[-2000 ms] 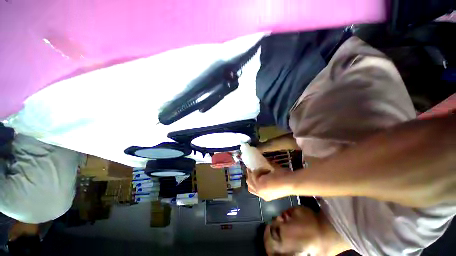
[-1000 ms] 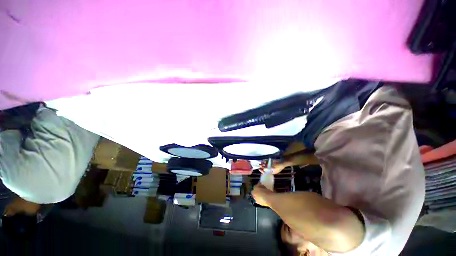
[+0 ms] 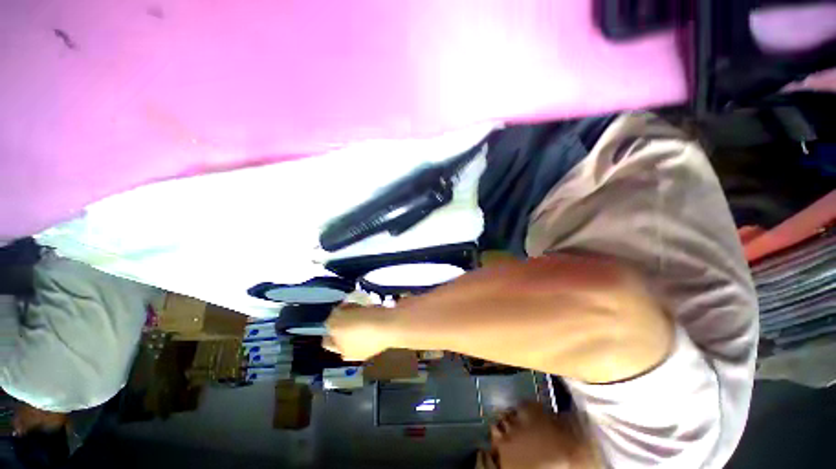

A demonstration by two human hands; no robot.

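Observation:
Neither of my own hands is in view. The view is upside down. A pink surface [image 3: 275,82] fills the top. Below it, a black elongated part [image 3: 385,215] lies slantwise on white sheeting [image 3: 202,224]. A black framed panel with a pale oval centre [image 3: 412,274] lies below that part. A black-rimmed pale disc [image 3: 302,294] lies left of the panel, with a second, partly hidden disc [image 3: 298,320] beneath it. Another person's hand [image 3: 359,332] is at the discs and panel edge. Something pale shows at its fingers; whether it is a bottle, I cannot tell.
That person's bare forearm [image 3: 513,307] crosses from the right, with the torso [image 3: 651,201] behind it. Black frames [image 3: 710,55] stand at the top right. Another person in a pale shirt [image 3: 78,330] is at the left. Cartons [image 3: 390,365] and stacked goods [image 3: 266,351] are at the bottom.
The view has shifted. The other person's hand has moved left from beside the panel to the discs. The white bottle and red item seen earlier are no longer clearly visible.

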